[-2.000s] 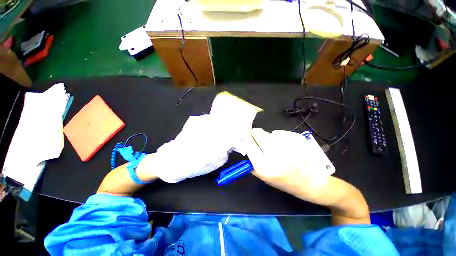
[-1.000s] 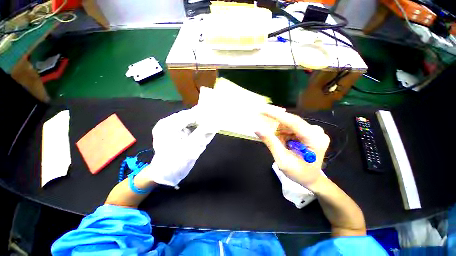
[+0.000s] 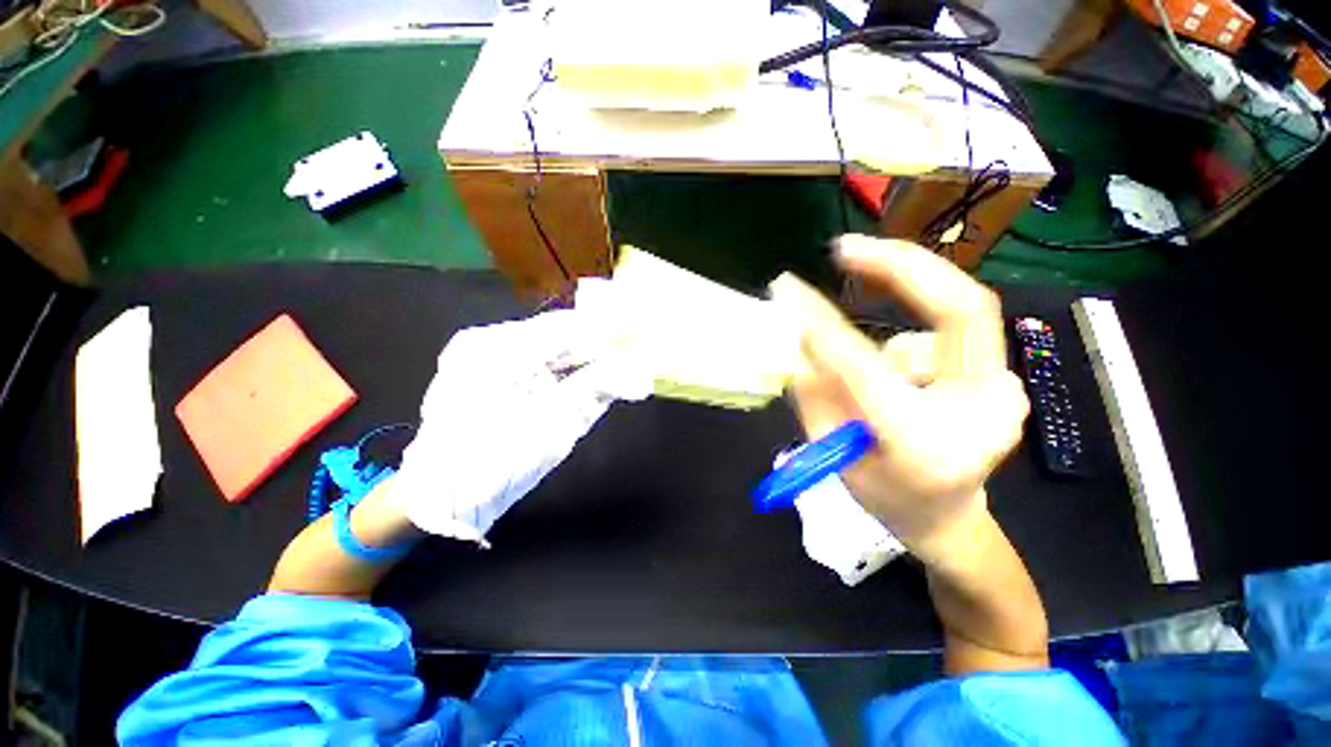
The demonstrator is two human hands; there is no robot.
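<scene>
My left hand (image 3: 504, 416), in a white glove with a blue wrist strap (image 3: 350, 504), grips a white to pale-yellow stack of label sheets (image 3: 701, 343) above the middle of the mat. My bare right hand (image 3: 920, 394) is at the stack's right end, thumb close to it and fingers raised and slightly blurred. It holds a blue marker pen (image 3: 815, 467) against the palm, pointing left. A white set-top box (image 3: 842, 537) lies on the mat, partly hidden behind the pen and right hand.
An orange-red pad (image 3: 266, 406) and a cream strip (image 3: 117, 423) lie at left on the black mat. A remote control (image 3: 1050, 397) and a long white strip (image 3: 1139, 438) lie at right. The white shelf (image 3: 672, 139) stands beyond, with hanging cables. Another white box (image 3: 343, 172) lies on the green surface.
Since one second ago, my right hand's fingers have opened and lifted at the stack's right end, and the pen has swung to point left. My left hand still holds the stack.
</scene>
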